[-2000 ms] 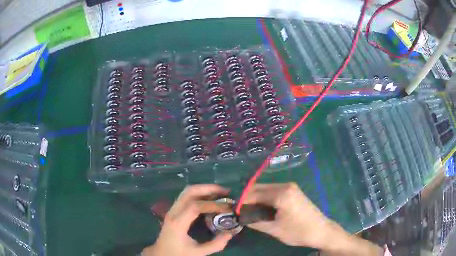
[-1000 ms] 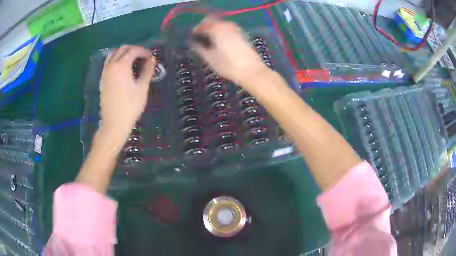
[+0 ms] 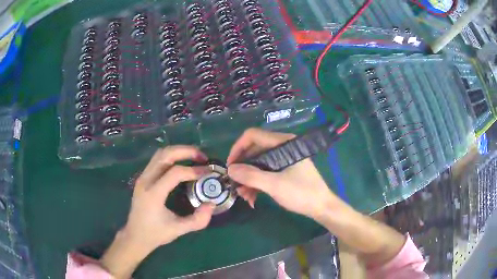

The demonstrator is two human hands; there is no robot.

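A wired round part [image 3: 212, 188] with a pale ringed face sits on the round metal fixture [image 3: 223, 207] near the front of the mat. My left hand [image 3: 166, 193] curls around its left side, with fingers and thumb at its rim. My right hand [image 3: 278, 180] holds the corded hand tool [image 3: 297, 152], a thick black ribbed handle, slanted with its front end at the part's upper right edge. The tool's tip is hidden by my fingers. The red cable [image 3: 317, 65] runs from its rear up to the top edge.
The main blister tray [image 3: 131, 150] with rows of wired parts lies behind my hands. A side tray [image 3: 349, 71] is at the right, another clear tray [image 3: 349, 16] at the upper right, and part of one at the left edge. Red tape [image 3: 313, 37] and blue tape mark the green mat.
Both hands have moved from the main tray back to the fixture. A round part is now on the fixture, and the tool is against it. The view has shifted, so the trays appear higher.
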